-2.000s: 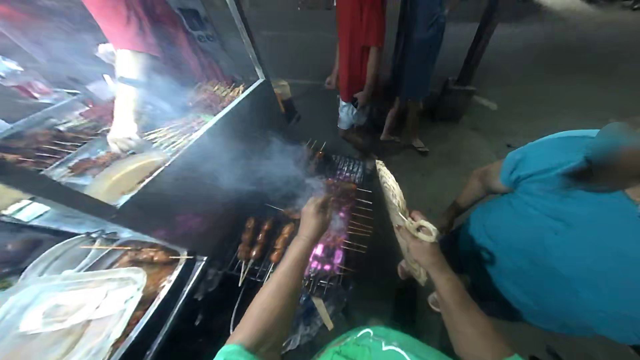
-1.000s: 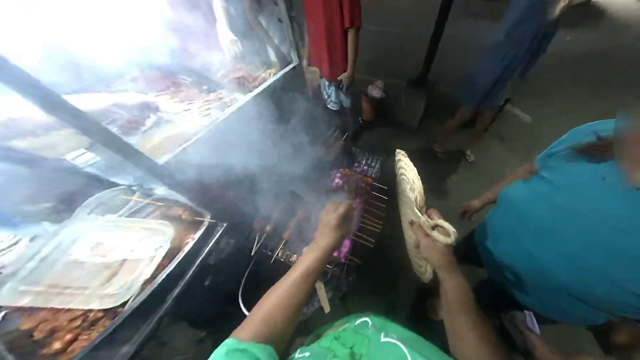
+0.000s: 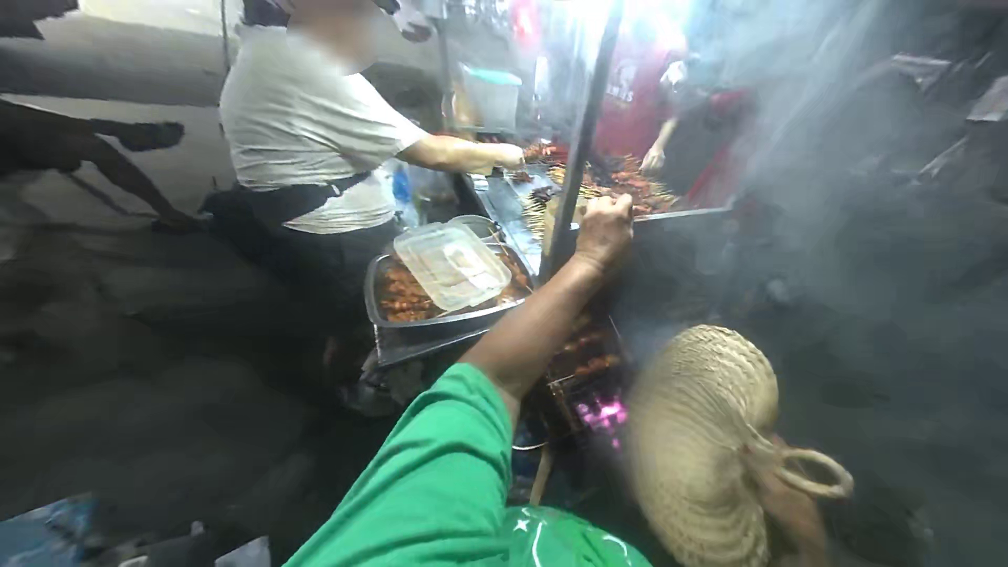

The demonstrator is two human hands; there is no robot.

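My left hand (image 3: 606, 228) reaches up to the edge of the food stall, just right of a metal post (image 3: 583, 134), its fingers curled; whether it holds something cannot be made out. Below it lies the charcoal grill (image 3: 571, 394) with meat skewers (image 3: 591, 354) and pinkish glowing coals (image 3: 605, 413). At the lower right, my right hand (image 3: 783, 488) grips a woven straw fan (image 3: 701, 449), blurred, with a ring-shaped handle. The fan hides the grill's right side and part of the hand.
A metal tray (image 3: 374, 295) of marinated meat bears a clear plastic lid (image 3: 453, 264). A person in a white shirt (image 3: 307, 118) reaches over the stall's skewers (image 3: 630, 185); another in red (image 3: 630, 94) stands behind. Smoke hangs at the upper right.
The view has swung strongly left. My left hand has gone from over the grill to the stall's edge. The fan, seen narrow before, now shows its broad face.
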